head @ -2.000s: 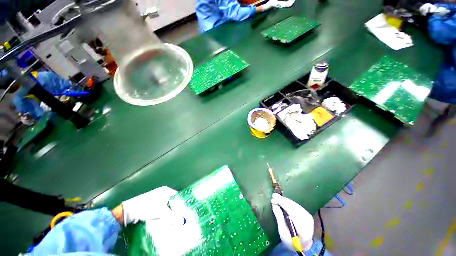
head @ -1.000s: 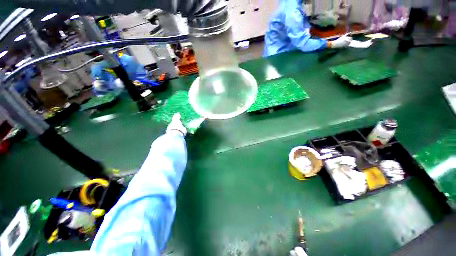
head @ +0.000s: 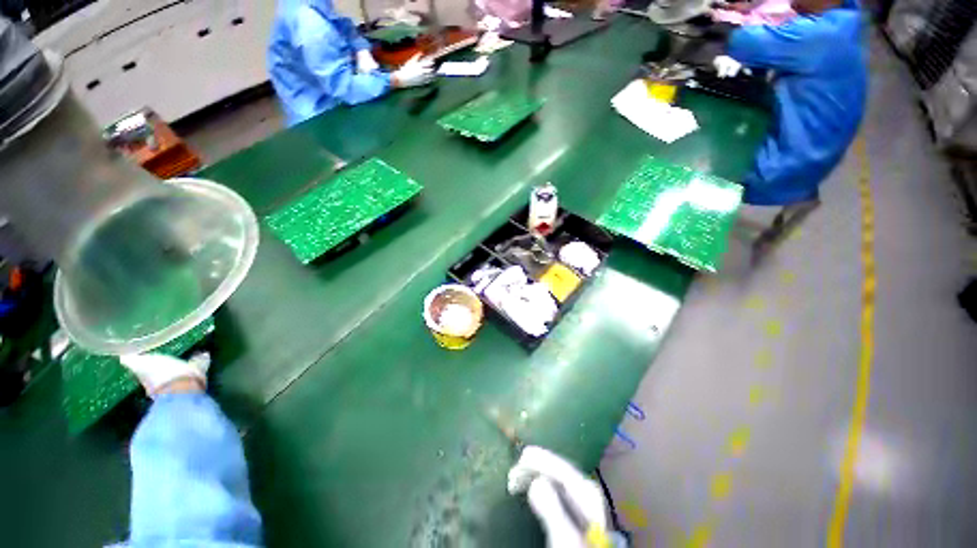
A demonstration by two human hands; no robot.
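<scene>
My left hand [head: 166, 371], in a white glove, is stretched out at the left with its fingers at the near edge of a green circuit board [head: 96, 387]. The fingertips are partly hidden, but they look closed on that edge. The clear hood overlaps part of the board. My right hand [head: 557, 487], in a white glove, is at the bottom and shut on the soldering iron [head: 512, 434]. The iron's tip end is blurred and points up and left over the bench. Part of its yellow handle shows at the frame's bottom edge.
The clear fume hood [head: 161, 268] hangs at the left. A yellow-black pot [head: 454, 318] stands beside the black divided tray [head: 525, 340]. Other boards lie at centre left [head: 345, 209], further back [head: 491, 116] and right [head: 675, 211]. Two workers in blue are beyond.
The board under my left hand two seconds ago is gone from the near bench. My left arm has reached out to a board by the hood. The view has swung right since one second ago.
</scene>
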